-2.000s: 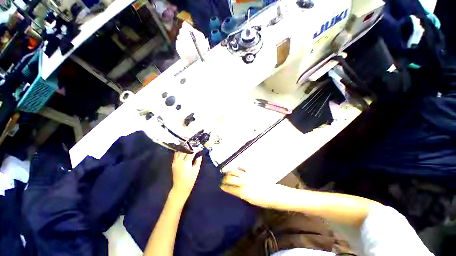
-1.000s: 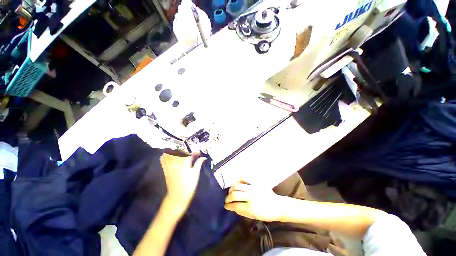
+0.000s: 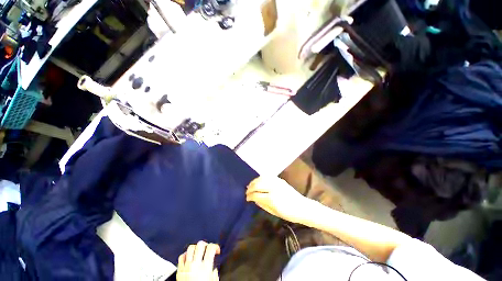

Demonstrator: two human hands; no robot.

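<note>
A dark navy garment piece [image 3: 176,186] lies spread from the needle area of the cream-white sewing machine [image 3: 209,60] down to the lap. Its upper edge is at the presser foot [image 3: 189,128]; whether it is under the foot is not clear. My left hand [image 3: 198,263] is on the lower edge of the cloth, cut off by the bottom of the picture, fingers bent together; its grip is unclear. My right hand [image 3: 269,196] pinches the right edge of the cloth near the table's front edge.
A small red-and-dark tool [image 3: 277,88] and a black cloth bundle [image 3: 319,90] lie on the machine bed. A large navy garment pile [image 3: 446,121] is at the right. More navy cloth [image 3: 60,225] hangs at the left. A teal basket [image 3: 21,107] stands at the far left.
My left hand has moved from beside the needle down to the cloth's lower edge. The cloth is spread flatter. My right hand stays at its right edge. The view has shifted.
</note>
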